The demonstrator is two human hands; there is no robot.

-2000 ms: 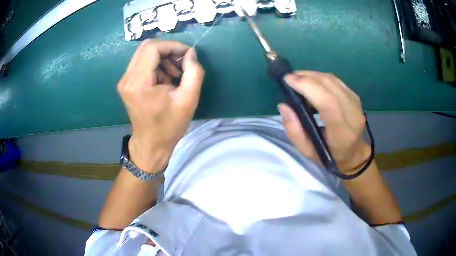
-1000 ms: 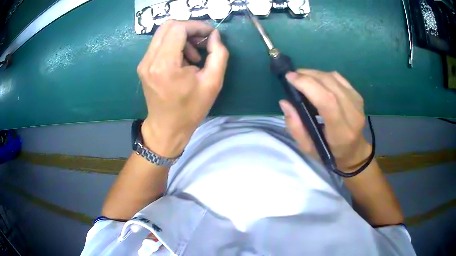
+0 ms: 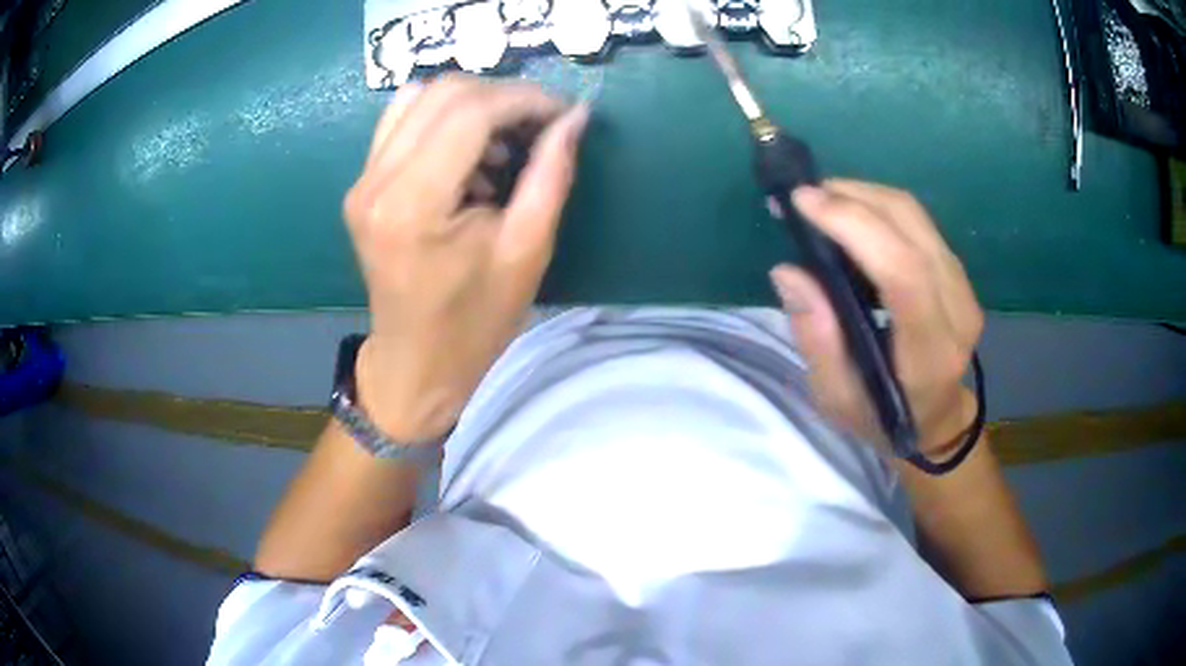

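A whitish-silver board panel [image 3: 580, 29] with several pale rounded units and dark gaps lies on the green mat at the top edge of the view. My right hand [image 3: 887, 293] holds the black soldering iron [image 3: 832, 260]; its metal tip reaches up to the panel's right part, blurred there. My left hand [image 3: 462, 221] is below the panel's left half, thumb and finger pinched on a thin solder wire [image 3: 592, 91], which shows only faintly towards the panel. The left hand is slightly blurred.
The green mat [image 3: 234, 247] spans the bench. A white rail [image 3: 117, 65] crosses at upper left. A slim silver tool [image 3: 1072, 117], perhaps tweezers, lies at right beside a black stand [image 3: 1138, 78]. The iron's cord [image 3: 969, 436] loops at my right wrist. A blue object [image 3: 29, 371] sits at far left.
My right hand and the iron have moved right along the panel. Since the earliest frame the left hand has moved right; in the last second it drew slightly down and back. The panel sits farther right in view.
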